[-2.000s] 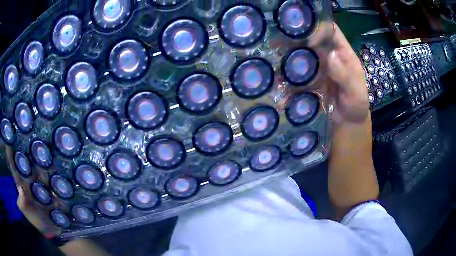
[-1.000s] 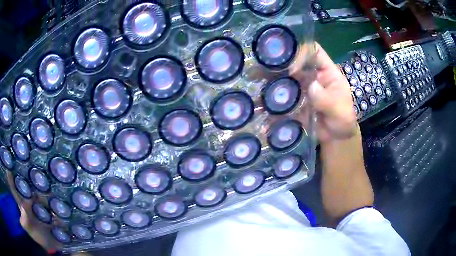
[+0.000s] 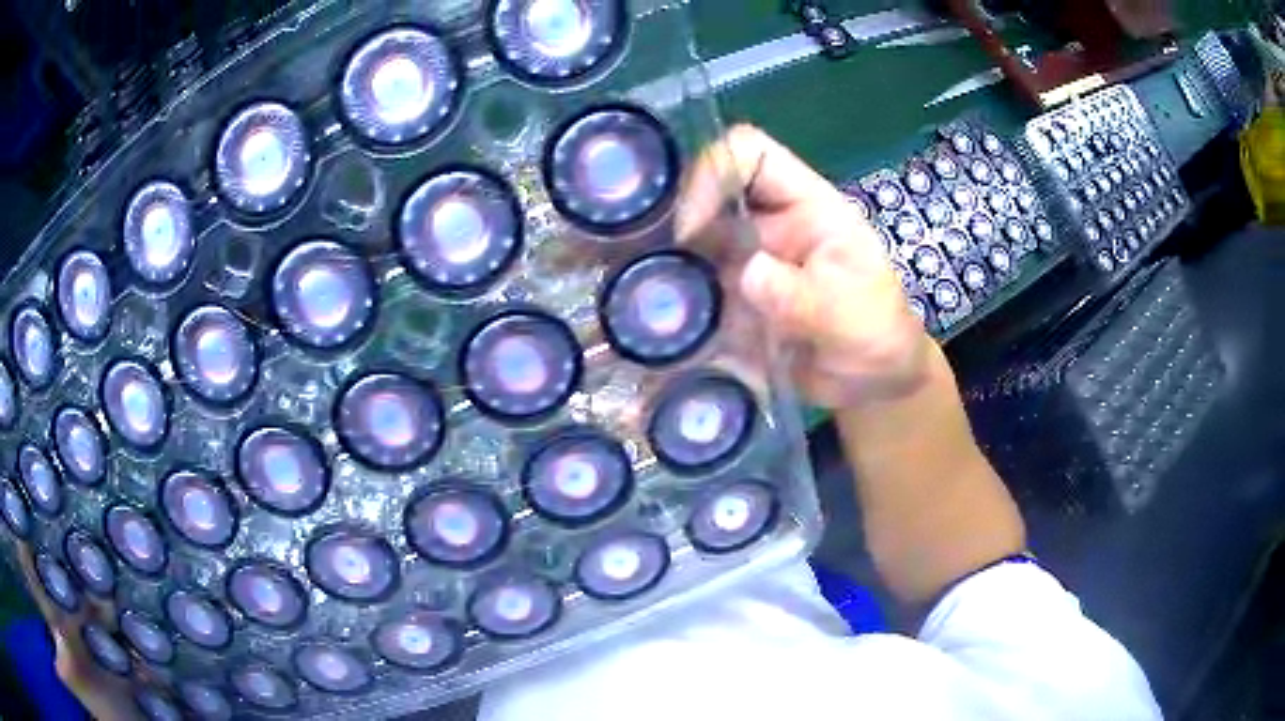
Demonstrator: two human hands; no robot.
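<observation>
A clear blister tray (image 3: 423,331) fills the left and middle of the view, held up and tilted. Its round pockets hold rows of speaker drivers (image 3: 460,228) with black outer rings and shiny pink-blue centres. My right hand (image 3: 832,282) grips the tray's right edge, with the thumb in front and fingers partly behind the clear plastic. My left hand (image 3: 85,655) shows at the lower left, at the tray's far edge. Most of it is hidden behind the tray and its fingers are hard to see.
A green bench (image 3: 789,106) runs behind. On it lie a tray of discs (image 3: 958,218) and a paler component tray (image 3: 1109,176). An empty clear tray (image 3: 1149,380) is beside the bench at right. A red-brown machine (image 3: 1085,42) stands at the back, with something yellow (image 3: 1268,162) at far right.
The held tray and my right hand have shifted left and slightly down in view. More of the green bench and the yellow thing at right now show.
</observation>
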